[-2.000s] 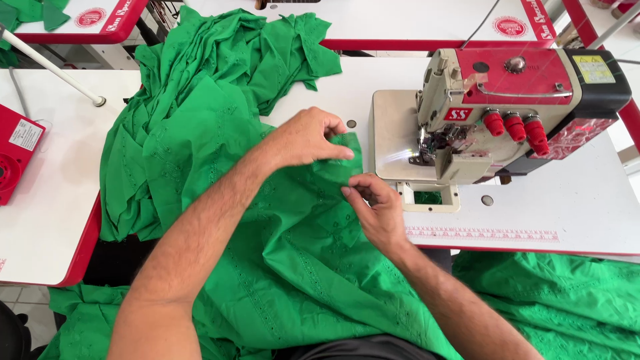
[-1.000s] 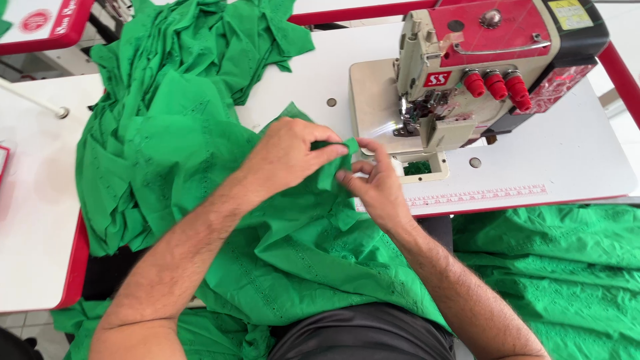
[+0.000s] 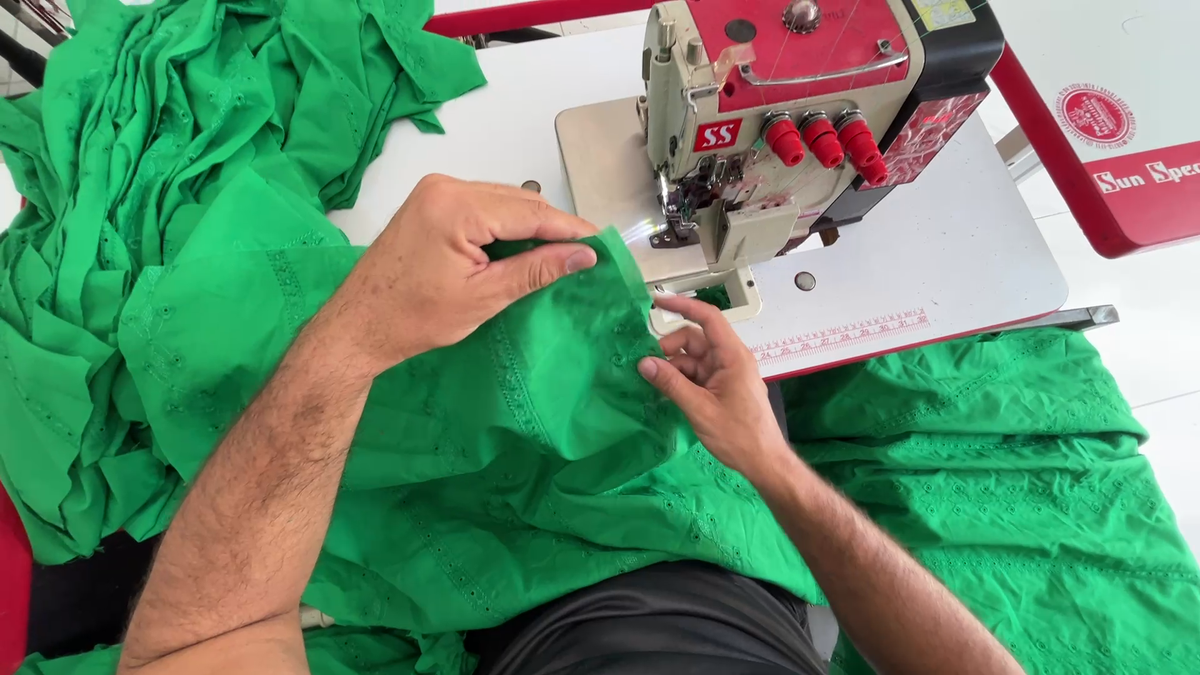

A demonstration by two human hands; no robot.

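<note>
Green embroidered eyelet fabric (image 3: 525, 375) lies over the table edge and my lap. My left hand (image 3: 469, 262) pinches its top edge between thumb and fingers, just left of the machine's lit needle area. At the fabric's right edge, my right hand (image 3: 708, 375) has its thumb and fingertips on the cloth, lower and to the right of my left hand. Behind both stands a red and cream overlock sewing machine (image 3: 750, 141), with its presser foot (image 3: 673, 236) a short way off the cloth. The fabric does not reach the foot.
Heaped green fabric (image 3: 216, 103) covers the left of the white sewing table (image 3: 497, 75). More green fabric (image 3: 984, 487) hangs at the right, below a printed ruler (image 3: 844, 335) on the table's front edge. Another red-edged table (image 3: 1116, 75) stands at the upper right.
The cloth between my hands was bunched up a second ago; now it is spread, its edge raised and stretched between them. My hands have moved farther apart. The view has shifted closer.
</note>
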